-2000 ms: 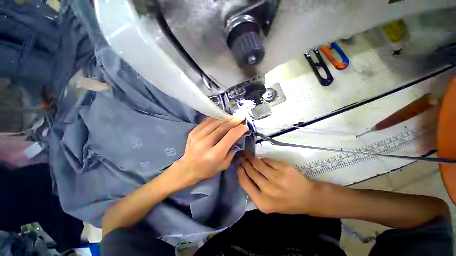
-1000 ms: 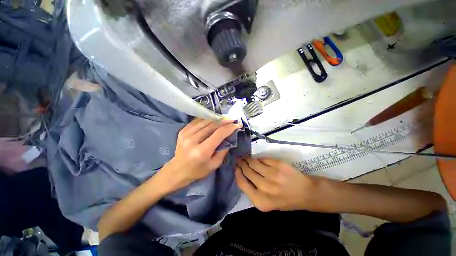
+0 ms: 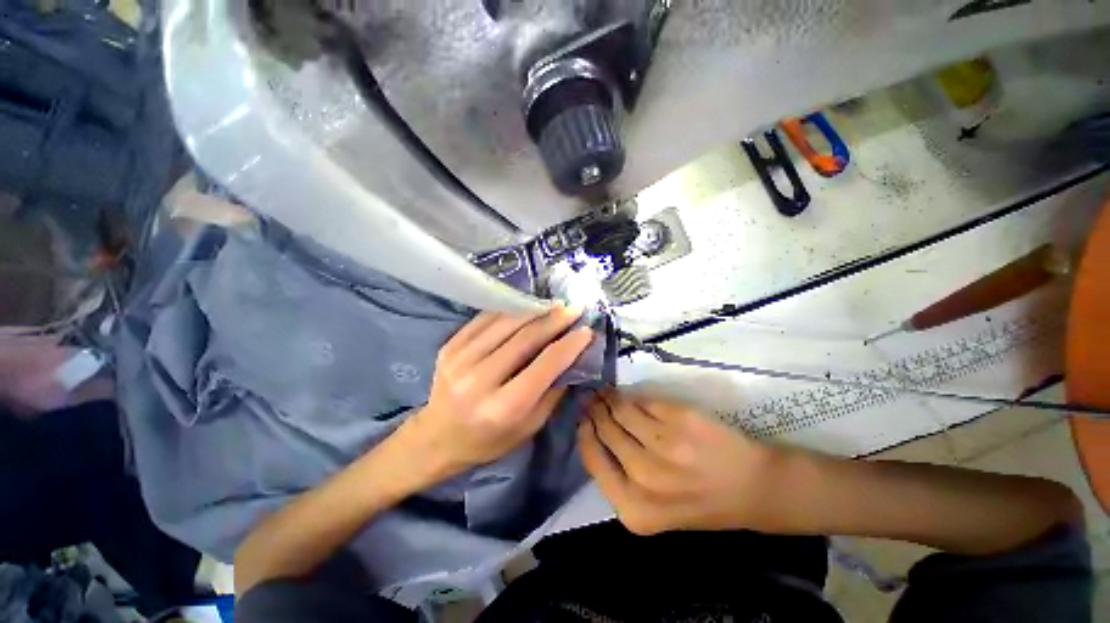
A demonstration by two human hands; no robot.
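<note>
The grey garment piece [image 3: 304,353] lies bunched under and left of my hands. My left hand [image 3: 493,383] rests on it with fingertips pressing its edge just below the lit needle area [image 3: 584,286]. My right hand [image 3: 670,460] pinches the cloth edge between thumb and fingers, just below and right of my left fingertips. A narrow grey strip [image 3: 779,370] runs from the needle area right to the orange reel [image 3: 1092,310]. The sewing machine head [image 3: 426,110] stands above my hands. The needle itself is lost in glare.
A black ribbed knob [image 3: 579,144] sticks out of the machine head. Black snips [image 3: 775,173] and an orange and blue tool [image 3: 818,144] lie behind. An awl [image 3: 986,290] lies right, above the ruler scale [image 3: 876,387]. More dark grey cloth [image 3: 73,134] is heaped left.
The view has shifted slightly. The cloth edge between my fingertips lies flatter than before, and my left fingers are more extended over it. Both hands stay on the cloth.
</note>
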